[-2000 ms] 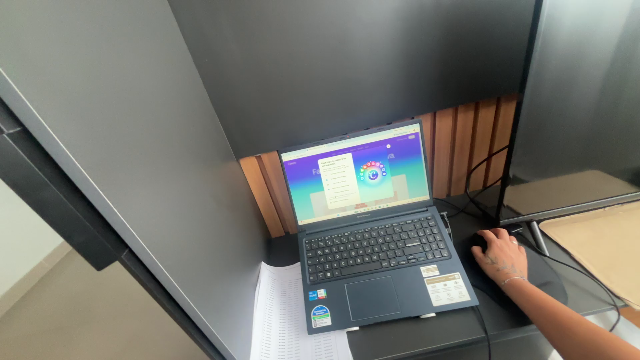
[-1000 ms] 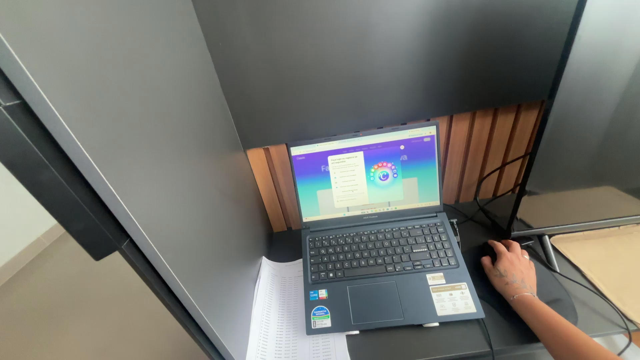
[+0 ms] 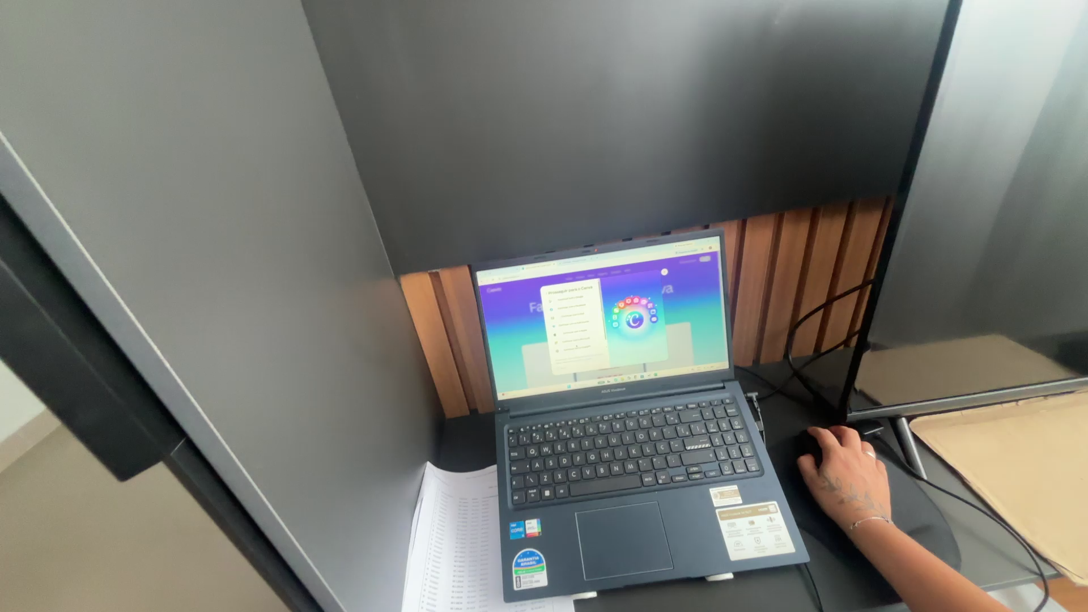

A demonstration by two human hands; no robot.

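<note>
An Asus laptop (image 3: 625, 501) stands unfolded on the dark desk, its lit screen showing a web page with a white pop-up panel over a purple and teal background. To its right, my right hand (image 3: 846, 476) rests over a dark computer mouse (image 3: 803, 444), fingers curled on it; a ring and a thin bracelet show. The mouse is mostly hidden under the hand, on a black mouse pad (image 3: 926, 527). My left hand is out of view.
Printed sheets (image 3: 450, 535) lie partly under the laptop's left side. A large dark screen (image 3: 977, 255) stands at the right, with black cables (image 3: 795, 340) beside it and brown paper (image 3: 1011, 467) before it. Grey panels (image 3: 229, 212) rise at the left and behind; wooden slats (image 3: 773, 289) show below.
</note>
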